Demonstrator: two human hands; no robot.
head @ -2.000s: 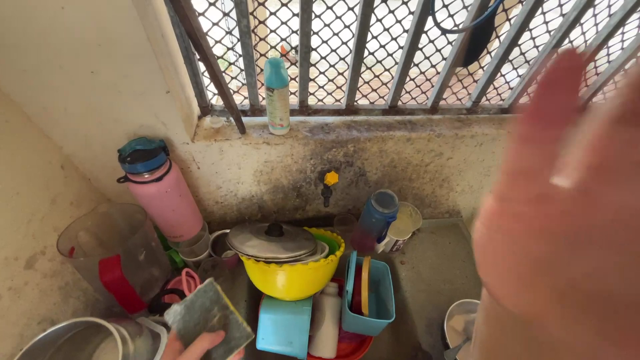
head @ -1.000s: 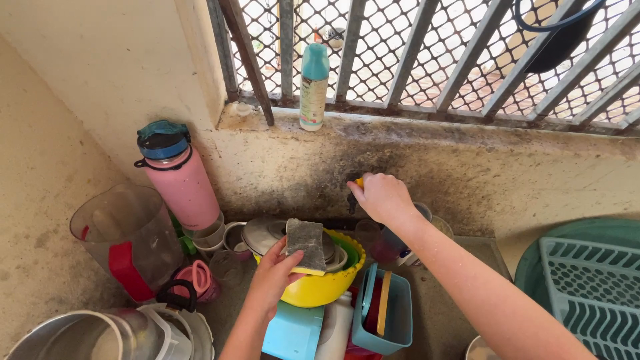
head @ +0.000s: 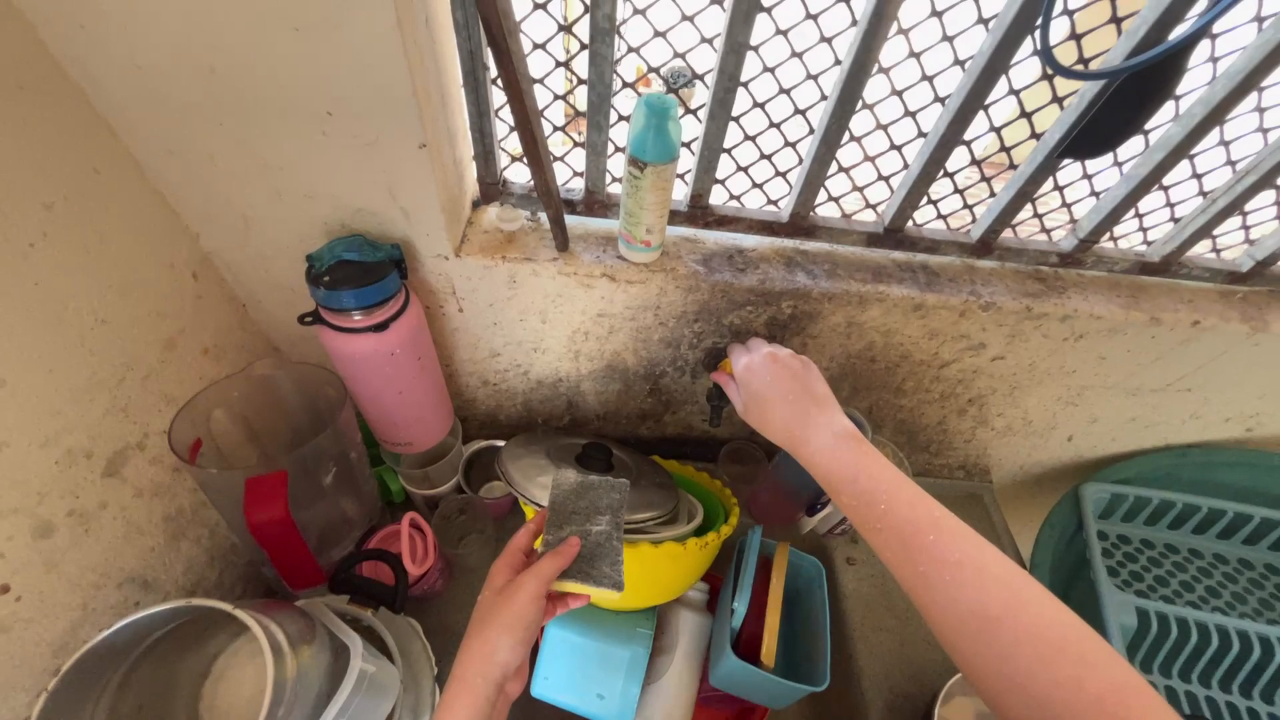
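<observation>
My left hand (head: 520, 610) grips a scouring sponge (head: 588, 530), its grey abrasive side up and a yellow edge below, in front of a yellow bowl (head: 690, 560). Within that bowl are a metal pot lid (head: 635, 470) with a black knob and a green bowl (head: 705, 505). On the wall, my right hand (head: 780, 385) has its fingers closed around the yellow handle of a tap (head: 716, 400); most of the handle is hidden. Whether water runs is not clear.
A pink bottle (head: 388, 370), a clear jug (head: 270, 450) with a red handle and metal pots (head: 240, 660) stand left. Blue containers (head: 790, 600) sit in front. At right is a dish rack (head: 1190, 570). A spray bottle (head: 648, 190) stands on the sill below the window bars (head: 840, 110).
My right hand was raised at the right two seconds ago and is now at the tap. My left hand, with the sponge, has come over by the yellow bowl.
</observation>
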